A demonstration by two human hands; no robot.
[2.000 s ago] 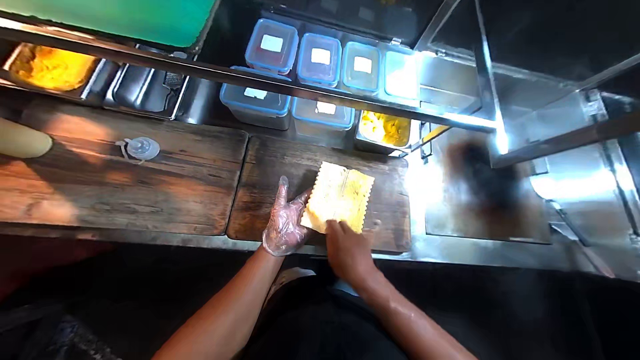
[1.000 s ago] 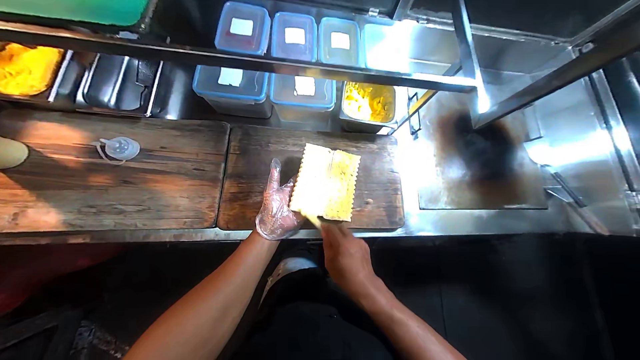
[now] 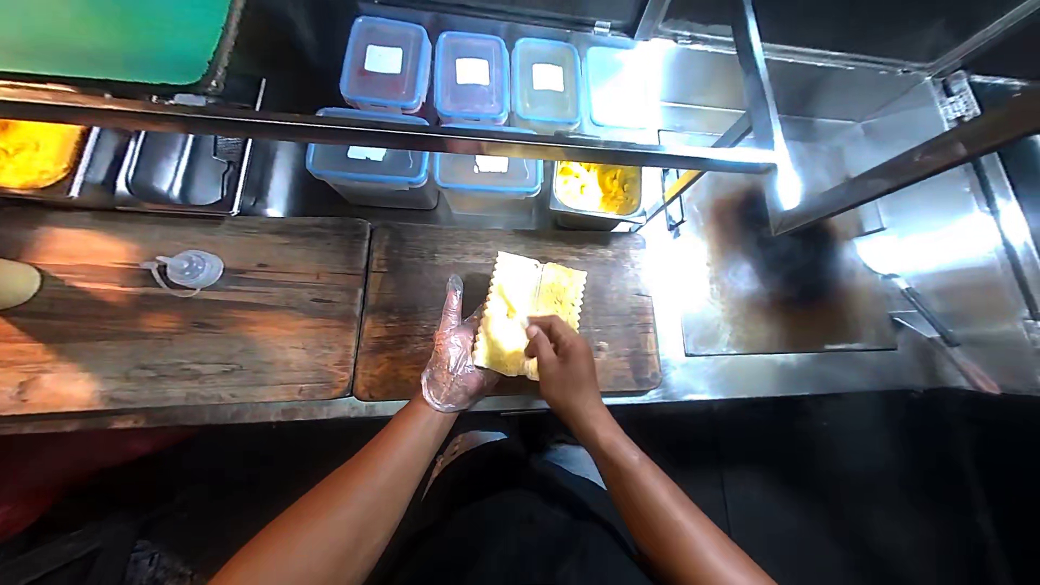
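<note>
A yellowish, rectangular flat bread with crimped edges lies over the right wooden board, with a line down its middle. My left hand, in a clear plastic glove, supports its left edge from the side and below, thumb pointing up and apart. Bare, my right hand is over the lower part of the bread, fingers bent together; in it a thin tool may be hidden, which I cannot make out. The bread's underside is out of sight.
A squeeze-bottle cap lies on the left wooden board. Behind stand blue-lidded containers and a metal pan of yellow food. A metal rail crosses above. At right are a darkened griddle and a spatula.
My right hand has moved up from the bread's lower edge onto its surface. A thin pale tool that showed at its fingers one second ago is not distinct now.
</note>
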